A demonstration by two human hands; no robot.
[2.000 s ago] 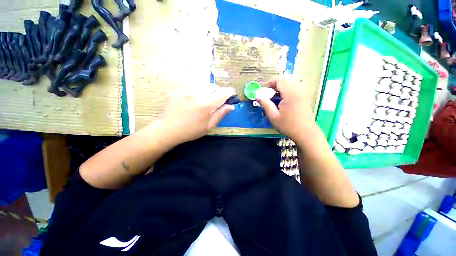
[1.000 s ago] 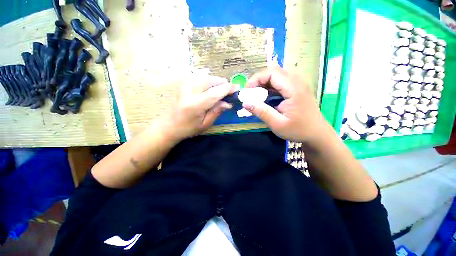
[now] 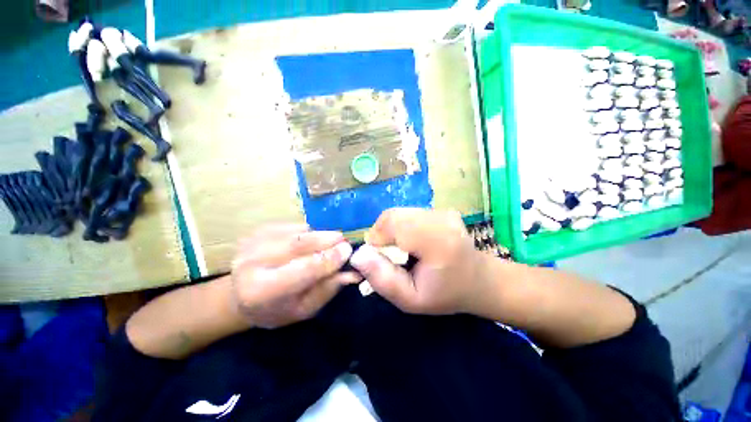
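Observation:
My left hand and my right hand meet at the bench's front edge, above my lap. My right hand pinches a cream body part. My left fingertips close on a dark leg part that touches it; most of both parts is hidden by the fingers. The small green cap stands on the brown cardboard patch, which lies on the blue work pad, just beyond my hands.
Dark leg parts lie heaped at left. Leg assemblies with cream ends lie at upper left, by the dark-green belt. The green tray at right holds rows of cream parts. A person's reddish sleeve shows at far right.
Both hands have moved from beside the green cap down towards my lap, still holding the parts together. The view has shifted, showing more of the belt and the cream-ended assemblies.

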